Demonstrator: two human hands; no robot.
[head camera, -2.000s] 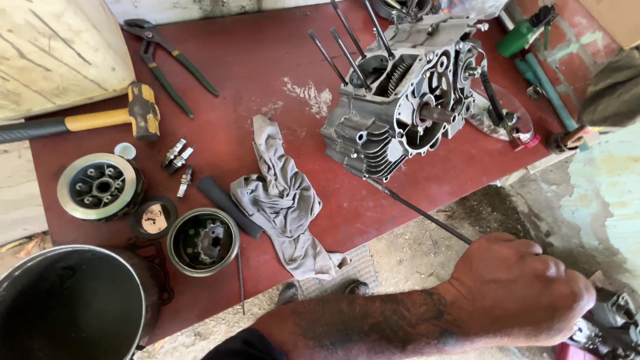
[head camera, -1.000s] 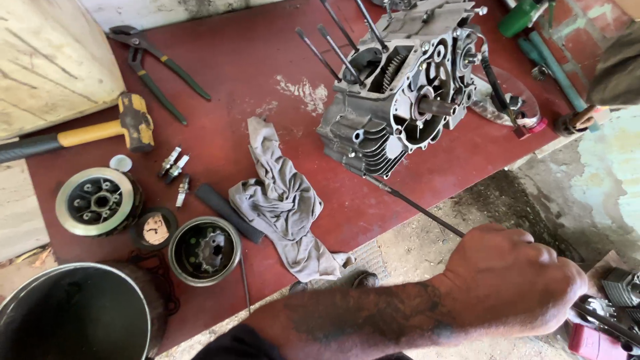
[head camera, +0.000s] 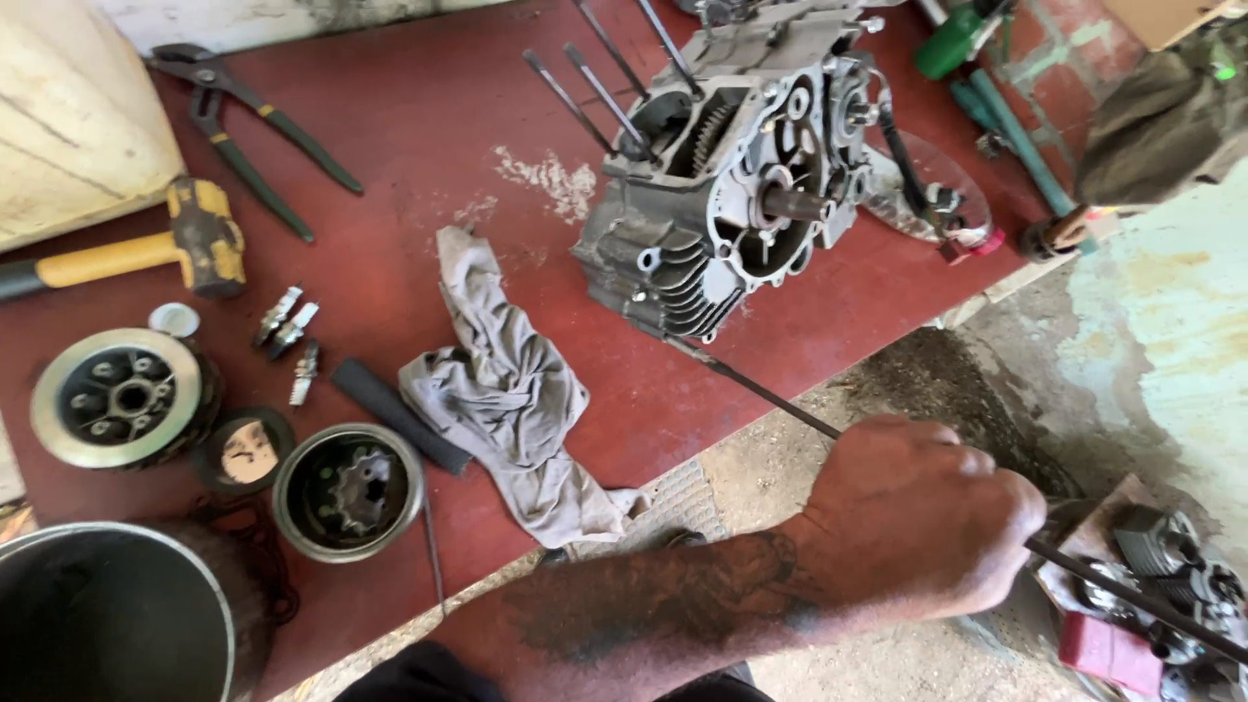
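Note:
My left hand (head camera: 916, 517), reaching in from the lower left with its back upward, is closed around a long thin dark metal rod (head camera: 775, 398). The rod's far end meets the lower finned edge of a motorcycle engine crankcase (head camera: 673, 258) on the red table; whether it is fixed there cannot be told. Beyond my fist the rod runs to the lower right. Studs stand up from the engine, and a shaft (head camera: 798, 205) sticks out of its open side. A crumpled grey rag (head camera: 507, 390) lies left of the rod. My right hand is out of view.
Left on the table (head camera: 390, 283) are a sledgehammer (head camera: 207, 239), slip-joint pliers (head camera: 258, 132), several spark plugs (head camera: 304, 372), a clutch part (head camera: 117, 398), a round metal housing (head camera: 349, 492) and a large pot (head camera: 107, 614). More engine parts (head camera: 1160, 546) sit at the lower right.

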